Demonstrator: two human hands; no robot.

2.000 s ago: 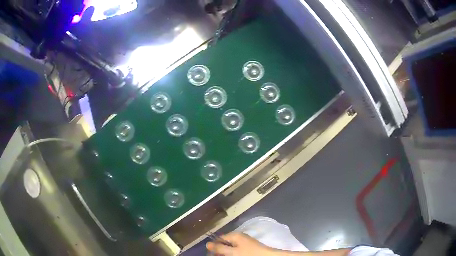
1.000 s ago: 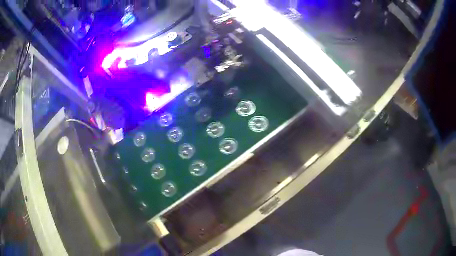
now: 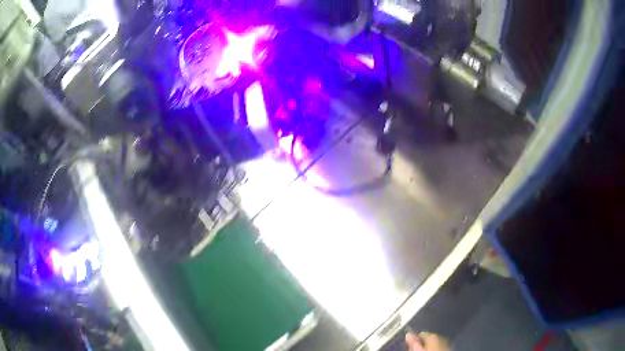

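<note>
The green conveyor belt [image 3: 236, 291] shows at the lower middle, and I see no round parts on its visible stretch. A long bright rail [image 3: 127, 267] runs beside its left side. A glaring metal plate [image 3: 329, 253] lies to its right. My right hand [image 3: 428, 341] is at the bottom edge, outside the pale machine frame edge [image 3: 445, 257]. Only a few fingers show and the rest is cut off; whether they hold anything cannot be told. My left hand is out of the picture.
A blurred mechanism [image 3: 301, 103] under violet and pink light fills the upper middle, with a thin dark cable looping below it. A dark window with a blue frame [image 3: 562, 226] stands at the right. A metal cylinder [image 3: 504, 86] is at the upper right. More violet-white lights [image 3: 75, 264] glow at lower left.
The view has swung along the machine; the rows of clear round parts have left the picture. My right hand, out of view one second ago, shows again at the bottom edge.
</note>
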